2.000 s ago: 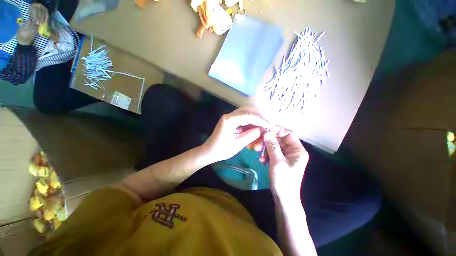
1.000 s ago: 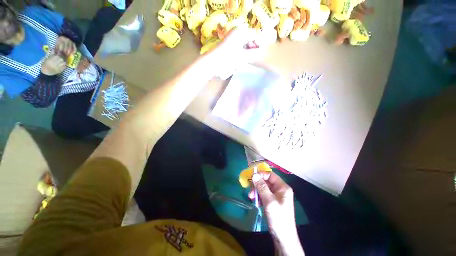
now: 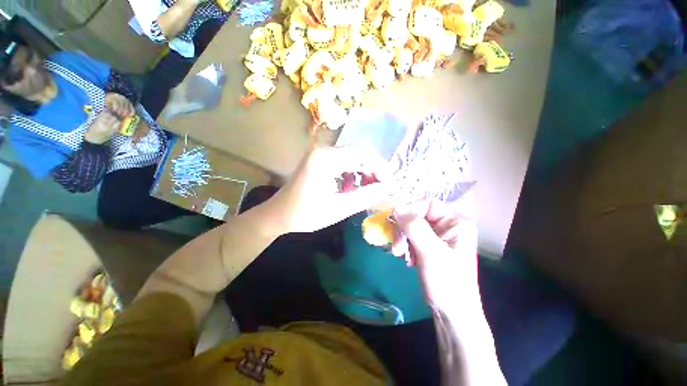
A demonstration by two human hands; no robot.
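Observation:
My right hand (image 3: 437,234) is shut on a yellow plush toy (image 3: 379,228) above my lap, at the table's near edge. My left hand (image 3: 331,188) is just left of it, overexposed, with fingers bent; whether it holds anything cannot be told. Behind my left hand lies a stack of clear poly bags (image 3: 373,132), partly hidden. A fanned pile of thin white twist ties (image 3: 433,162) lies right of the stack. Many loose yellow and orange plush toys (image 3: 361,53) are heaped farther back on the cardboard-covered table (image 3: 512,113).
An open carton (image 3: 38,294) with yellow toys stands at the lower left. A seated person (image 3: 64,105) in blue handles a toy beside a small carton (image 3: 226,188) with ties. Another person's arm (image 3: 177,19) shows at the top. A large brown carton (image 3: 610,249) is at right.
My left hand has come back from the toy heap to beside my right hand. My right hand still holds the yellow toy, now higher in the picture. The view has shifted, showing more of the heap.

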